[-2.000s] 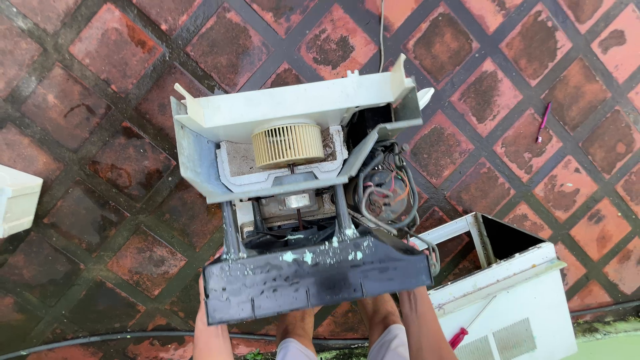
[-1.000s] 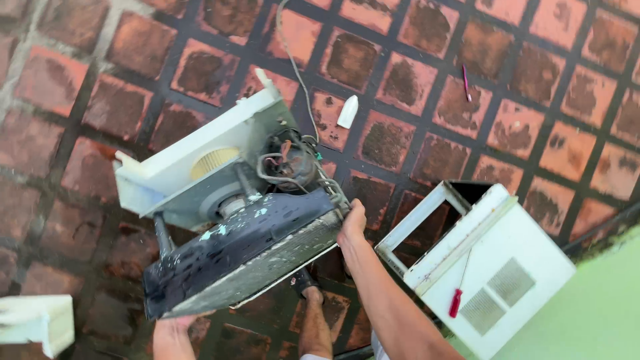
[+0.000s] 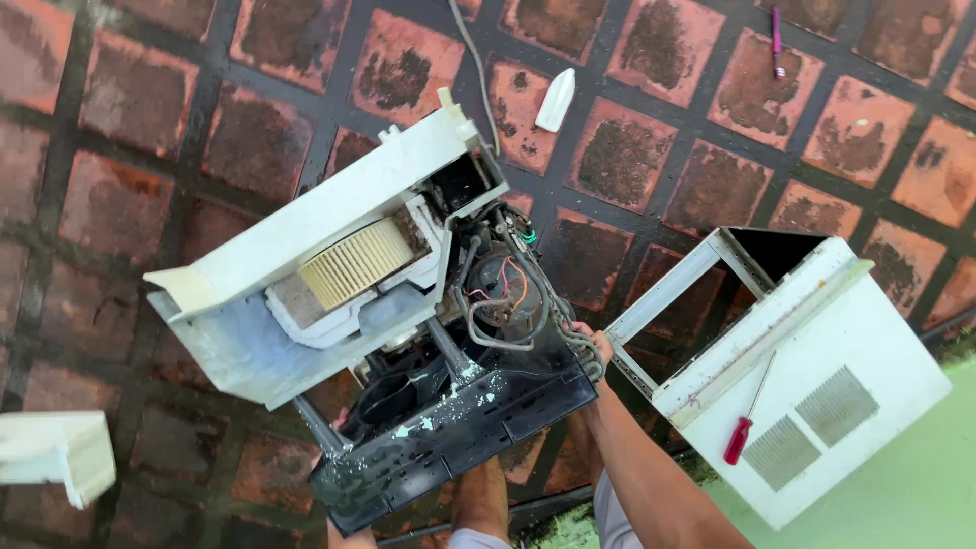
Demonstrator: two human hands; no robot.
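The opened chassis of a window air conditioner (image 3: 427,297) is tilted between my hands, with its black plastic fan shroud (image 3: 457,442) toward me. A cream blower wheel (image 3: 357,263) shows in its middle, under a white front panel edge. On its right side sit the compressor (image 3: 499,286), wires and bent copper tubes. My right hand (image 3: 596,343) grips the right side by the thin tubes at the shroud's corner. My left hand (image 3: 335,442) is at the shroud's left end, mostly hidden behind it; a few fingers show.
A white metal casing (image 3: 831,366) lies at right, with a red-handled screwdriver (image 3: 738,441) on top. Beyond the unit are a white plastic piece (image 3: 556,101), a grey cord (image 3: 480,69) and a purple brush (image 3: 776,42) on wet tiles. Another white plastic part (image 3: 57,450) lies at left.
The chassis has turned between my hands; its blower wheel and compressor show more fully than a second ago. My right hand stays on its right side.
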